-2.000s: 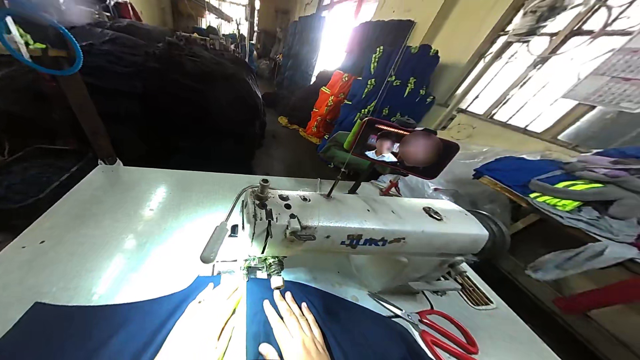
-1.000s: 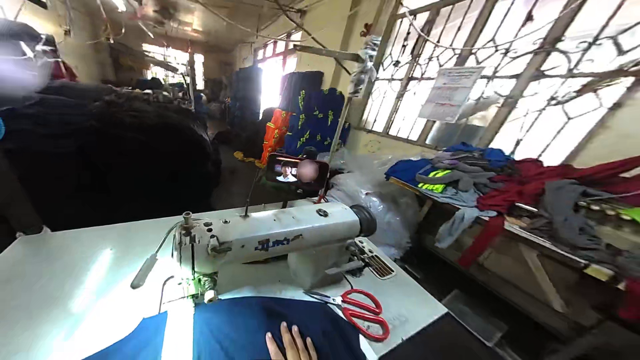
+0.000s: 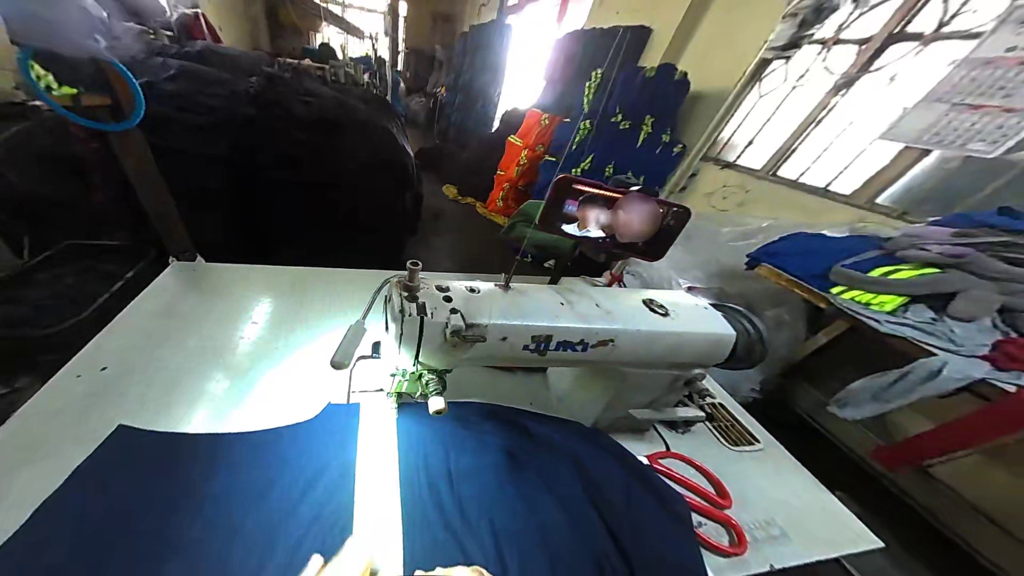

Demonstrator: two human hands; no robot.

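Dark blue fabric (image 3: pixel 544 480) lies across the bed of a white Juki sewing machine (image 3: pixel 560 324), with a bright white strip (image 3: pixel 378 480) running down it from the needle area. At the bottom edge, the fingers of my left hand (image 3: pixel 340 562) touch the fabric and strip; most of that hand is out of view. Just right of it, only the top of my right hand (image 3: pixel 452 571) shows, on the fabric. Scissors with red handles (image 3: pixel 704 504) rest at the fabric's right edge, their blades hidden.
A phone (image 3: pixel 614 218) stands behind the machine. The white table (image 3: pixel 200 344) extends left. Piled garments (image 3: pixel 888 280) lie on a bench at the right, and a dark heap (image 3: pixel 280 160) rises behind the table. A blue ring (image 3: pixel 80 88) hangs upper left.
Both hands are lower in view than two seconds ago, when they lay on the fabric close to the needle. The view swung right and back between the frames.
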